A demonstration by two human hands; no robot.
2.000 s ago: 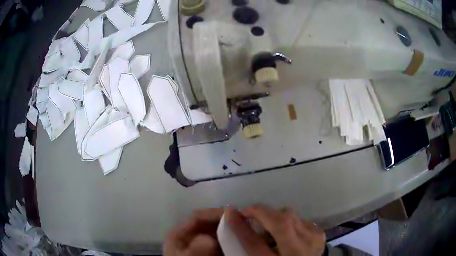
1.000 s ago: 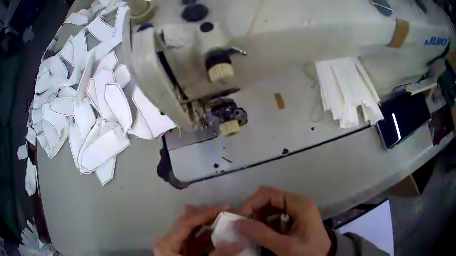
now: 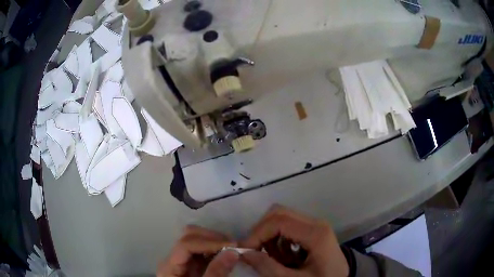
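A small white fabric piece [image 3: 244, 270] is held between both hands at the bottom centre, mostly hidden by the fingers. My left hand [image 3: 200, 253] pinches its left side with thumb and fingers. My right hand [image 3: 295, 243] pinches its right side. The pale end of a thin tool, likely an awl [image 3: 295, 247], shows within my right hand. Both hands are in front of the table edge of the sewing machine bed. The sewing machine [image 3: 303, 38] stands beyond them, its presser foot area [image 3: 208, 132] with no hand at it.
White pointed pieces [image 3: 111, 162] are heaped on the grey table [image 3: 146, 227] at left. White fabric strips [image 3: 375, 100] lie fanned on the machine bed at right, beside a black smartphone [image 3: 439, 127]. A white sheet [image 3: 406, 249] shows below the table edge at lower right.
The fabric piece has been turned and lowered in the hands, so less of it shows. Both hands stay at the bottom centre. The view has shifted, and the machine head appears further left.
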